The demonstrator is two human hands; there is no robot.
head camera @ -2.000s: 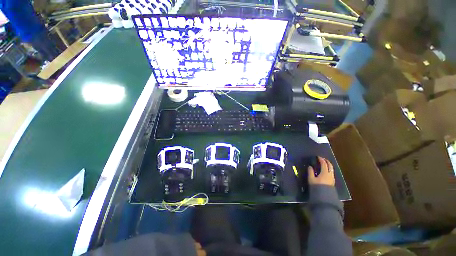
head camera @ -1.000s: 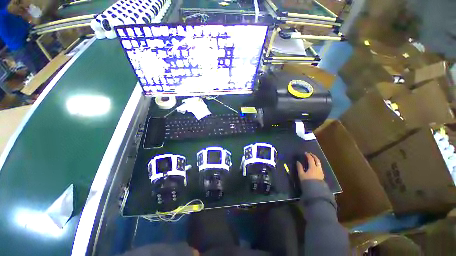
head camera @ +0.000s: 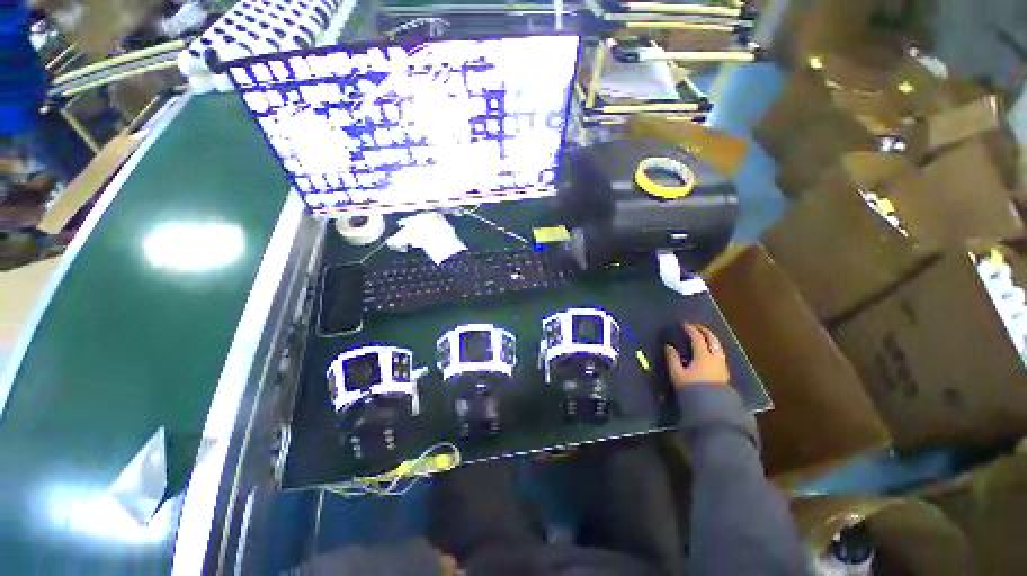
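Observation:
My right hand (head camera: 699, 357) is bare, in a grey sleeve, and rests over a small black computer mouse (head camera: 677, 344) at the desk's right side. Only a small bit of my left hand (head camera: 448, 564) shows at the bottom edge, beside its sleeve; the rest is cut off. A monitor (head camera: 417, 124) stands at the back with a bright, washed-out screen of many small pictures. A black keyboard (head camera: 451, 280) lies below it. Three dome cameras with white bands stand in a row: left (head camera: 372, 380), middle (head camera: 478, 351) and right (head camera: 581, 338).
A black label printer (head camera: 642, 219) with a yellow tape roll (head camera: 666, 178) stands right of the keyboard. A flat black phone-like object (head camera: 341, 298) lies at the left. Thin cables (head camera: 394, 474) lie at the front edge. Open cartons (head camera: 794, 371) stand right; a green conveyor (head camera: 158, 304) runs left.
The view has shifted and tilted, so the desk and its things appear farther left in the picture. My right hand stays on the mouse.

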